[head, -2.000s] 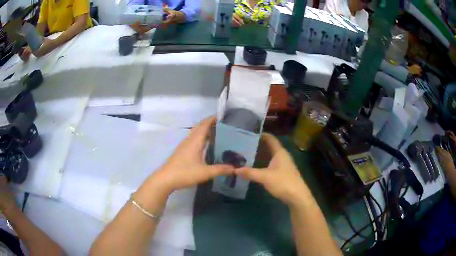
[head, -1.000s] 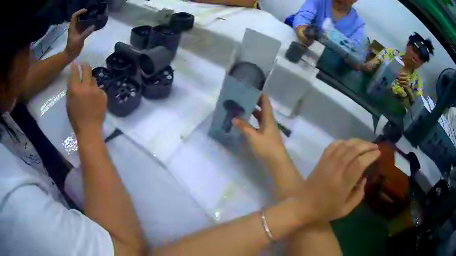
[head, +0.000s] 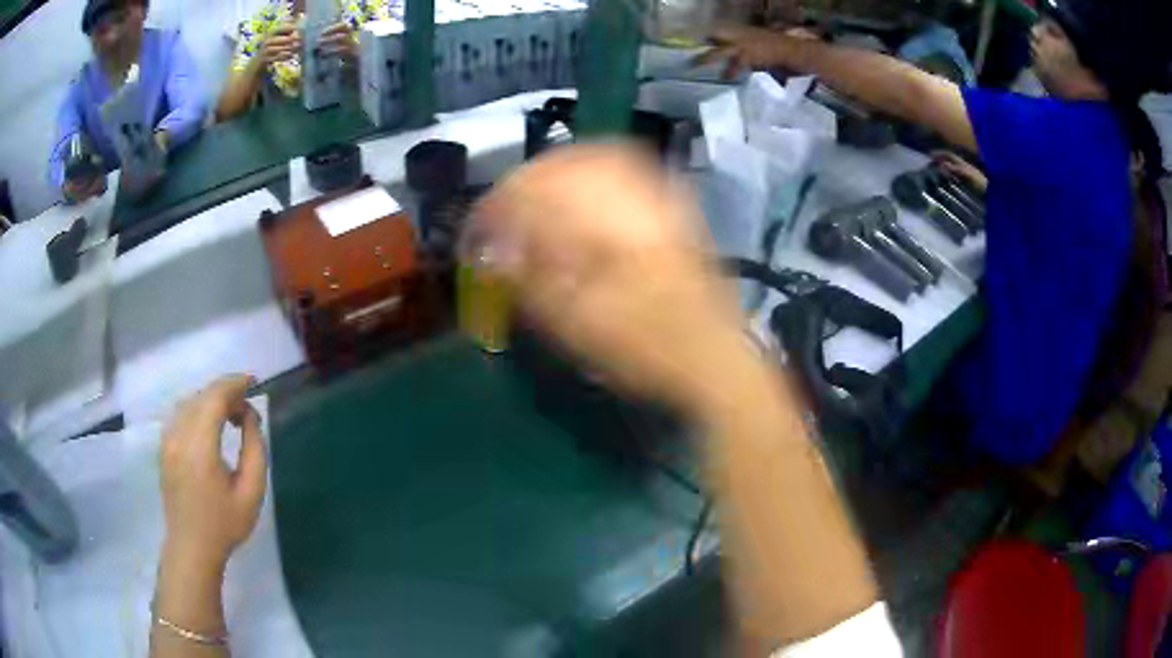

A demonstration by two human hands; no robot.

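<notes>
My left hand point(head: 211, 478), with a thin bracelet at the wrist, is over the white sheets at the lower left; its fingers are curved, apart and empty. My right hand point(head: 598, 264) is blurred and raised in the middle, partly in front of a yellow container point(head: 487, 303); whether it holds anything cannot be told. A narrow blue-grey item point(head: 32, 495), perhaps the carton, is cut off at the left edge. Open white-flapped cartons point(head: 758, 161) stand beyond my right hand. Dark handheld fans point(head: 874, 244) lie in a row to their right.
A reddish-brown box point(head: 345, 276) with white paper on top sits left of the yellow container. Black straps point(head: 835, 328) lie at right. A green post point(head: 607, 64) rises behind my right hand. A person in blue point(head: 1054, 257) reaches across at right. A red chair point(head: 1015, 604) is lower right.
The view has swung right. My left hand has come off the fan carton, which was in front of me. My right hand has moved up and across to the bench's right side.
</notes>
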